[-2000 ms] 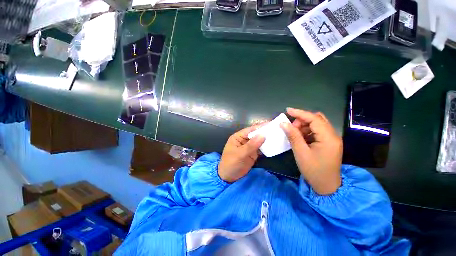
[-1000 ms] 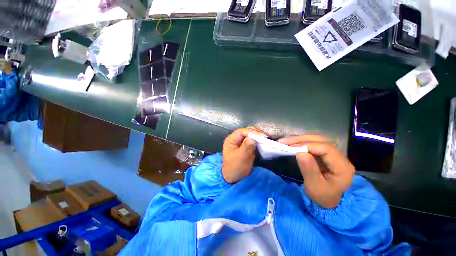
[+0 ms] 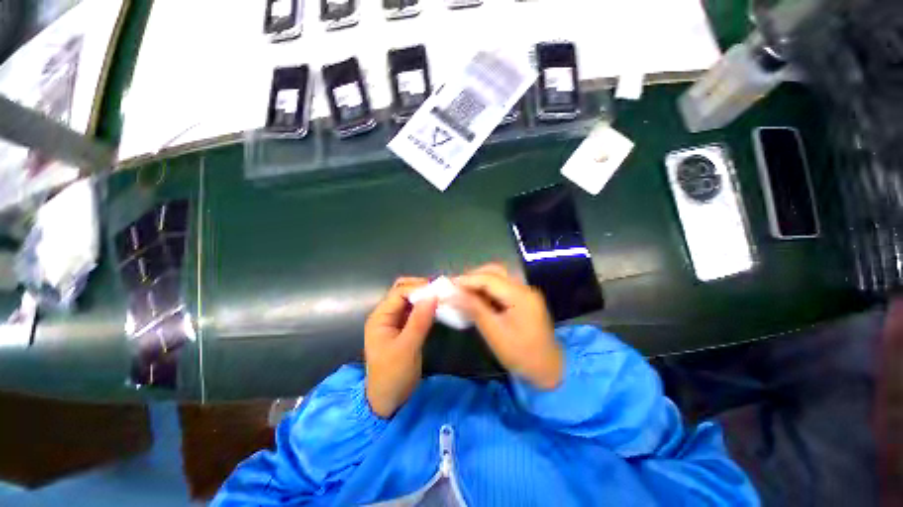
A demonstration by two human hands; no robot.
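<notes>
My left hand (image 3: pixel 394 347) and my right hand (image 3: pixel 513 322) are close together in front of my chest. Both grip a small white folded cloth (image 3: pixel 451 309) between thumbs and fingers, and the fingers partly hide it. My right hand is slightly blurred. A black glossy smartphone (image 3: pixel 557 253) lies on the dark green bench (image 3: pixel 297 238), just right of my right hand, with a line of glare across it.
A printed packet (image 3: pixel 457 117) lies over a clear tray (image 3: pixel 282 156) with flip phones (image 3: pixel 409 81). Right are a white card (image 3: pixel 597 158), a clear case with a round camera block (image 3: pixel 710 213) and a second phone (image 3: pixel 787 183). Left are dark film squares (image 3: pixel 156 287) and a crumpled bag (image 3: pixel 61 243).
The view has swung right, showing more of the bench's right side and the phone rows. The cloth, held flatter before, is now bunched smaller between my hands, which are closer together.
</notes>
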